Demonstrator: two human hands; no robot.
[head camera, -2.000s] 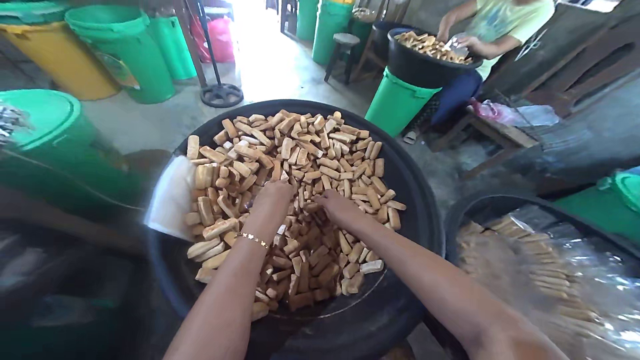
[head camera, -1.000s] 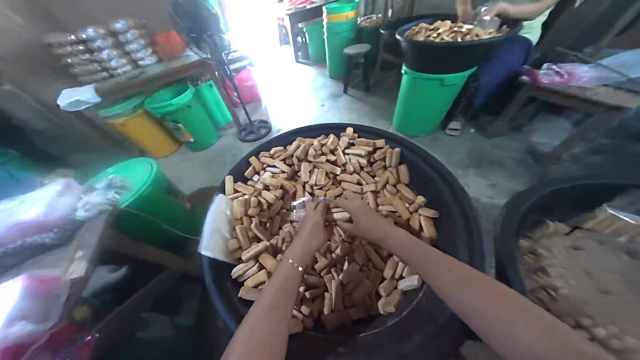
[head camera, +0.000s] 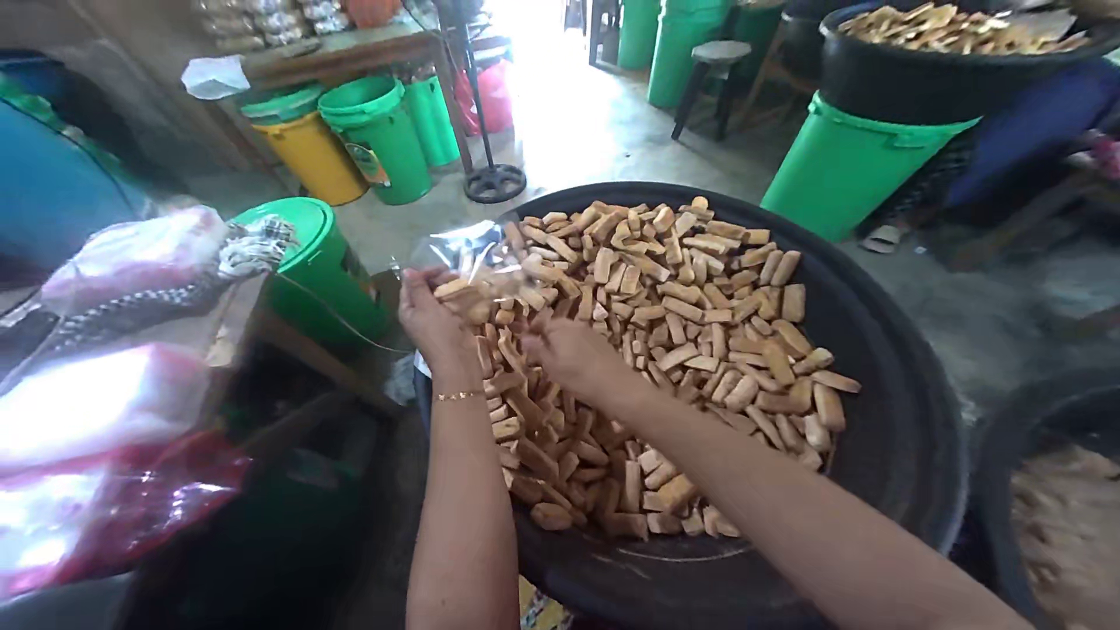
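A wide black tub (head camera: 901, 420) holds a heap of short brown biscuit sticks (head camera: 682, 306). At the heap's left edge, my left hand (head camera: 437, 324), with a thin bracelet at the wrist, grips a clear plastic bag (head camera: 472, 249). Some sticks show at the bag, near the fingers. My right hand (head camera: 569, 354) is over the heap just right of the bag, its fingers bent and blurred; whether they hold a stick cannot be made out.
Left of the tub are a lidded green bucket (head camera: 293, 227) and a bench with plastic packs (head camera: 114, 394). Another black tub (head camera: 927, 70) of sticks rests on a green bin (head camera: 857, 166). A third tub (head camera: 997, 464) stands at right; a fan stand (head camera: 494, 182) is ahead.
My left hand has moved from the middle of the heap to its left edge, and the clear bag now shows spread above it. The view has swung left.
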